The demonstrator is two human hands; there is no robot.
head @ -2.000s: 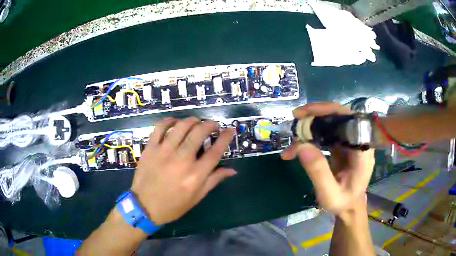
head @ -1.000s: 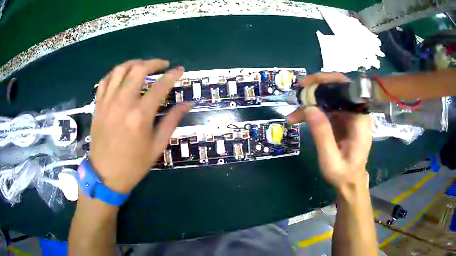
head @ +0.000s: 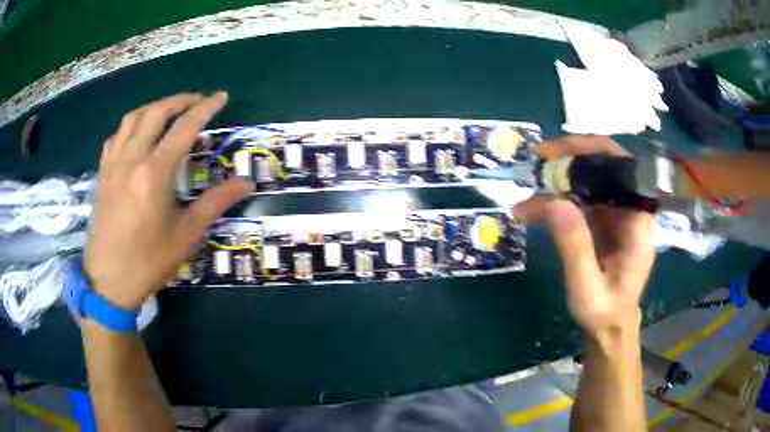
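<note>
Two open power strip bases lie flat, the far one and the near one, crowded with boards and metal contacts. My right hand is shut on the black glue dispensing gun, whose cream collar and blurred pale nozzle point left at the far strip's right end, by the yellow round part. I cannot tell if the tip touches. My left hand, with a blue wrist strap, spreads over the strips' left ends, thumb and fingers apart either side of the far strip, hiding the cord exits.
White cords in clear plastic lie at the left. A white cloth heap lies at the back right beside a dark heap. A chipped white rail curves along the green bench's far edge. Clear plastic lies right of my right hand.
My left hand has moved left off the near strip to the strips' left ends. The gun has moved from the near strip to the far one. The view has shifted slightly.
</note>
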